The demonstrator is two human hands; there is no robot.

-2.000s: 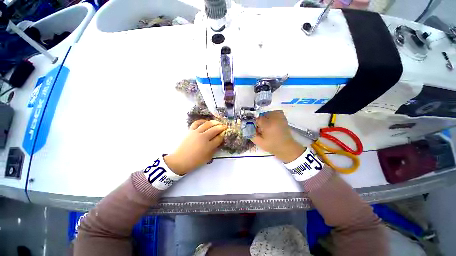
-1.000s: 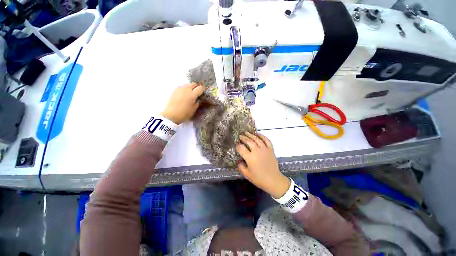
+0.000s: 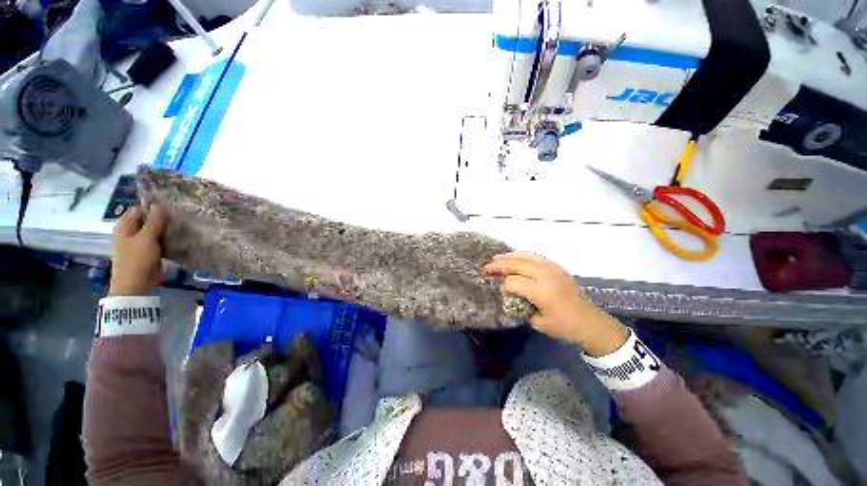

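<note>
A grey-brown fuzzy tweed piece point(image 3: 333, 249) is stretched out as a long strip over the front edge of the white table. My left hand point(image 3: 139, 249) grips its left end. My right hand point(image 3: 544, 296) holds its right end, fingers on top and the thumb hidden. The strip is away from the presser foot and needle point(image 3: 518, 125), and the needle plate area point(image 3: 494, 180) is uncovered. The sewing machine point(image 3: 627, 66) stands at the upper right.
Scissors point(image 3: 677, 216) with red and yellow-orange handles lie right of the needle. A dark red case point(image 3: 800, 261) is farther right. A blue crate point(image 3: 276, 318) below the table holds tweed pieces point(image 3: 297, 422), one with a white patch. A grey device point(image 3: 65, 119) sits at the left.
The tweed piece has come out from under the presser foot and moved left and forward to the table's edge. It is now spread lengthwise between my hands, which have moved far apart.
</note>
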